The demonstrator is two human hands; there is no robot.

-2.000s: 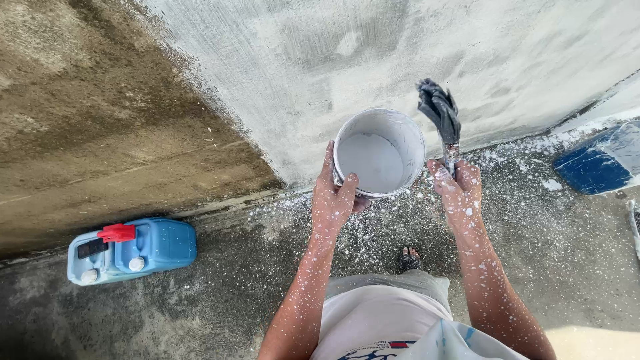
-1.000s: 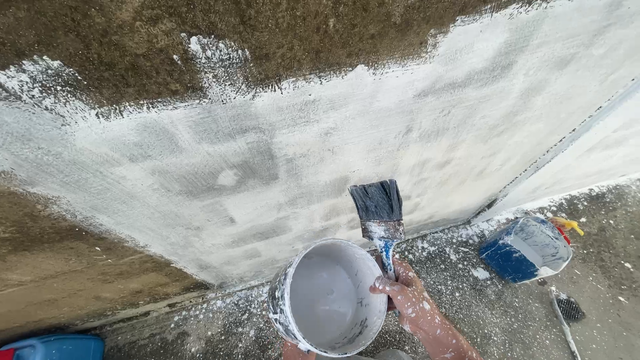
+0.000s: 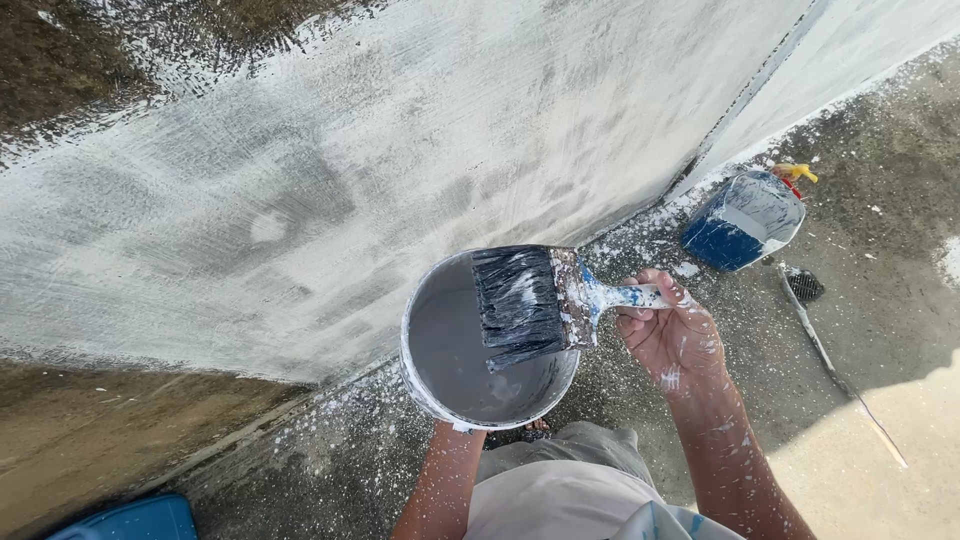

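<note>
A wide paintbrush [image 3: 525,304] with dark, paint-streaked bristles lies level over the right half of a white bucket [image 3: 450,360]. My right hand [image 3: 671,334], spotted with white paint, grips the end of its handle between thumb and fingers. Thin whitish-grey paint fills part of the bucket. My left forearm reaches up beneath the bucket; the left hand itself is hidden behind it. Beyond the bucket rises a wall [image 3: 360,172] coated in streaky white, with bare brown patches at the upper left and lower left.
A cut-open blue container [image 3: 727,232] with white paint inside stands by the wall's foot at right, a yellow-and-red item at its edge. Near it a long-handled brush [image 3: 814,337] lies on the paint-spattered concrete floor [image 3: 337,465]. A blue jug [image 3: 131,521] shows at the lower left.
The paintbrush, upright beside the bucket a second ago, now lies sideways over its opening. My right hand has moved to the handle's end, right of the bucket. The view has shifted.
</note>
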